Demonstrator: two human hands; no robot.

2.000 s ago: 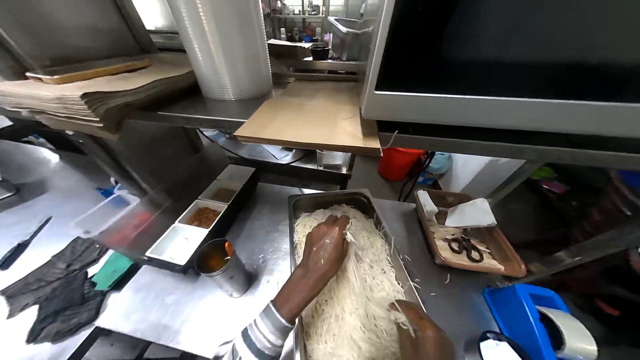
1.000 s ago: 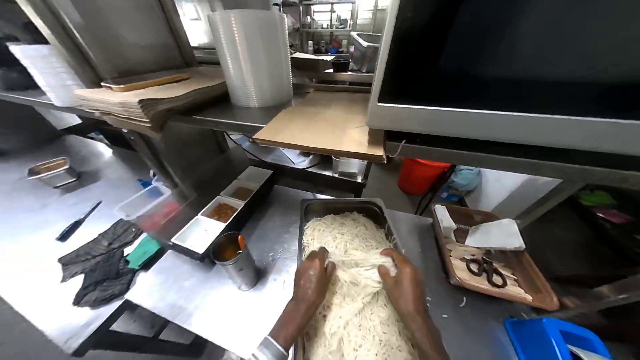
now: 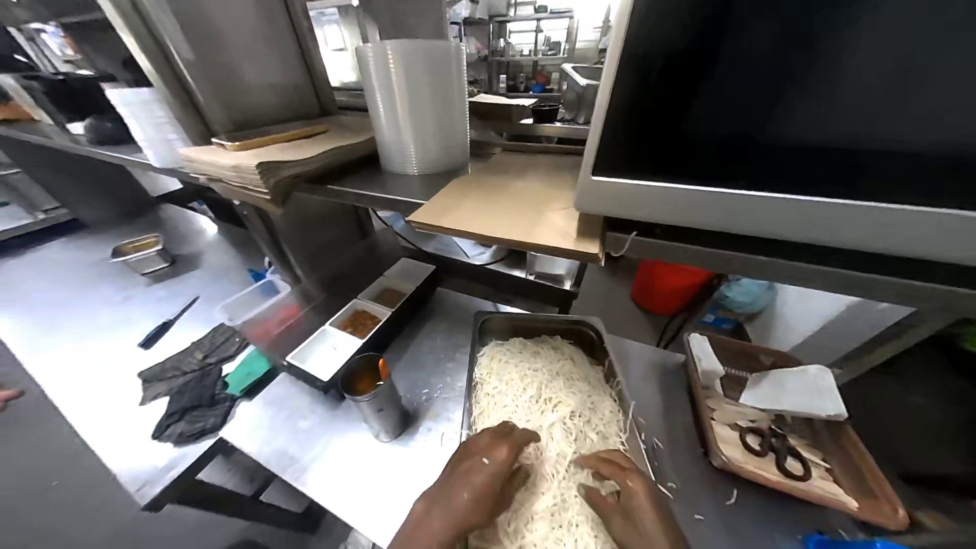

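A deep stainless steel pan (image 3: 598, 329) on the steel counter is heaped with pale, thin noodle-like strands (image 3: 545, 381). My left hand (image 3: 488, 473) rests on the left side of the heap, fingers curled; whether it grips any strands cannot be told. My right hand (image 3: 625, 496) touches the strands on the right side with its fingers spread and nothing plainly held. To the left of the pan stands a metal cup (image 3: 383, 412) of orange liquid with an orange-tipped utensil in it. Loose strands lie on the counter right of the pan.
Black-handled scissors (image 3: 776, 450) and wooden sticks lie in a brown tray (image 3: 877, 488) at right. A black rack of white containers (image 3: 324, 352) is behind the cup. Flat cardboard (image 3: 518, 202) juts out overhead beside a dark screen (image 3: 785, 99). A knife (image 3: 168, 324) and dark cloths (image 3: 198, 404) lie far left.
Both hands held a raised bunch of strands between them one second ago; they now sit apart, lower on the heap, nearer to me. A bit of another person's hand shows at the left edge.
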